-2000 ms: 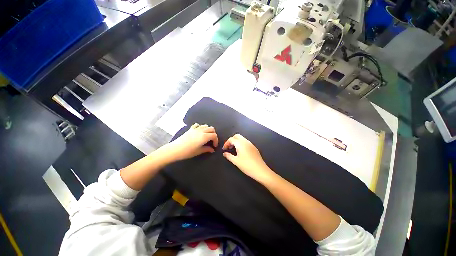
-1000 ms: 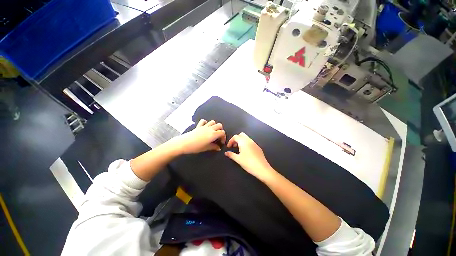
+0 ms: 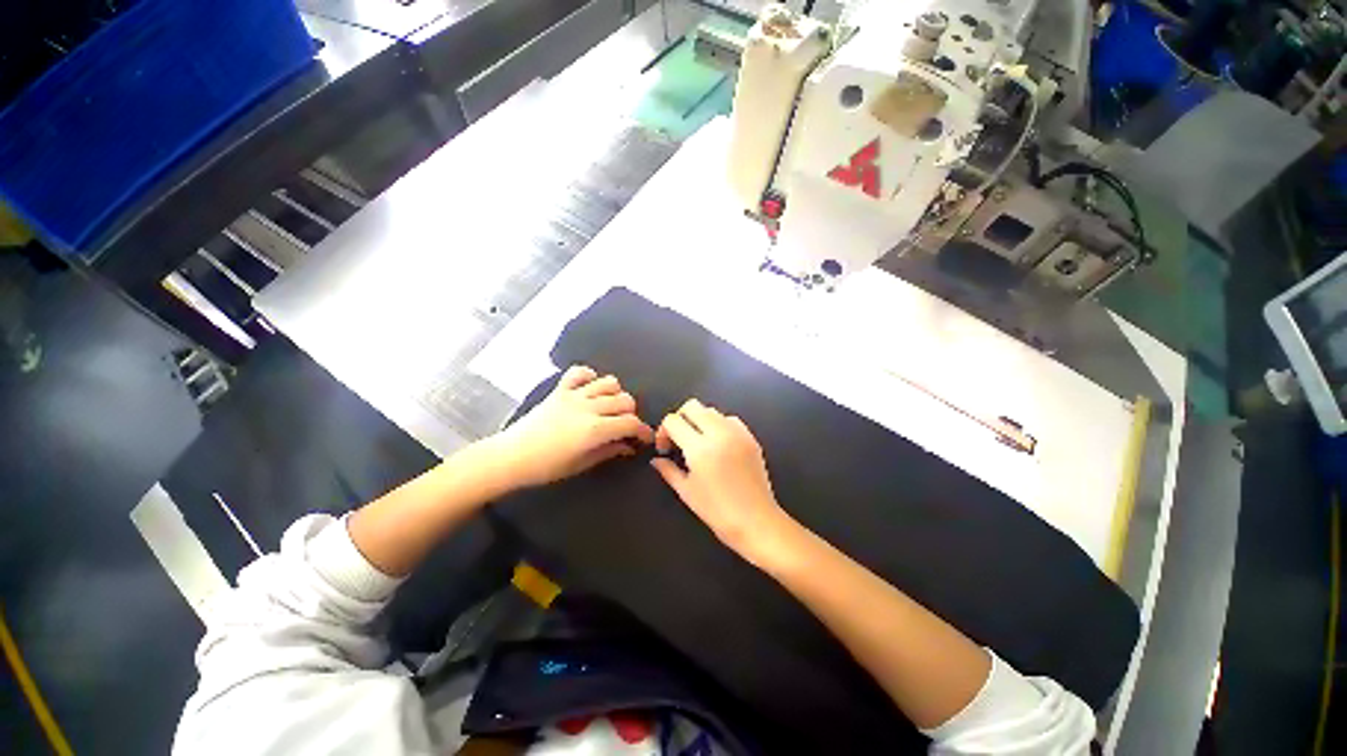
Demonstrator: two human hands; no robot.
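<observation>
A large black fabric panel (image 3: 916, 510) lies across the near part of the white base plate (image 3: 591, 307) and hangs over the near table edge towards my lap. My left hand (image 3: 588, 423) and my right hand (image 3: 718, 461) are bare and meet over the fabric's middle. Their fingertips are curled together and pinch the black fabric between them. The exact fold or edge at the fingertips is hidden by the fingers.
The sewing head (image 3: 849, 155) with a red mark stands behind the fabric. A slot with a small metal fitting (image 3: 1013, 433) and a yellow strip (image 3: 1130, 488) are at right. A control screen (image 3: 1319, 340) is at the right edge. A blue bin (image 3: 141, 111) is at upper left.
The view has shifted slightly between frames. My fingertips have come closer together, and the right hand's fingers are more curled. The fabric lies much as before.
</observation>
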